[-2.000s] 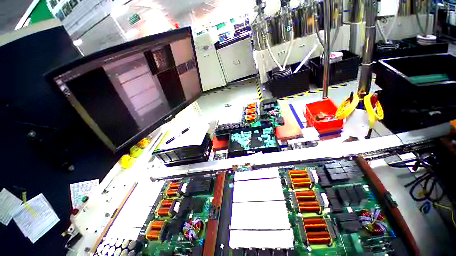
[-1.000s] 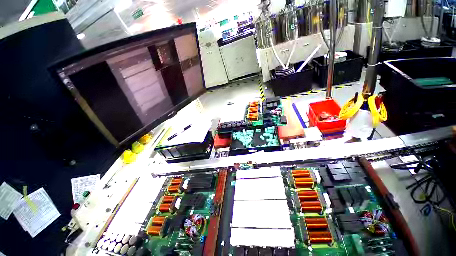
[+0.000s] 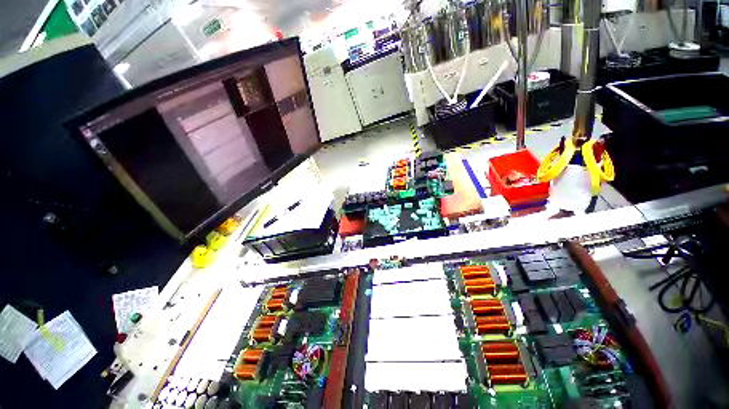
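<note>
Neither of my hands is in the picture. Nearest in front of me, a large green power board (image 3: pixel 472 399) lies in a carrier with a red-brown side bar (image 3: pixel 611 307) at its right. It has four white blocks (image 3: pixel 412 331), three orange ribbed coils (image 3: pixel 489 315), black square blocks (image 3: pixel 543 272) and a multicoloured winding (image 3: pixel 595 347). A second board (image 3: pixel 260 391) lies to the left, beyond another red-brown bar (image 3: pixel 344 343). It has similar coils, and round cans (image 3: pixel 188 393) at its near edge. The near edges of both boards are cut off by the frame.
A silver rail (image 3: pixel 472 249) runs behind the boards. Beyond it are a black tray of teal parts (image 3: pixel 404 224), a sample board (image 3: pixel 412 176), a red bin (image 3: pixel 518 180) and a black rack with paper (image 3: pixel 296 224). A large monitor (image 3: pixel 200 144) and yellow ducks (image 3: pixel 209 254) are at left.
The view has shifted slightly. The boards and the things behind the rail keep their places relative to each other. No hand has come into view.
</note>
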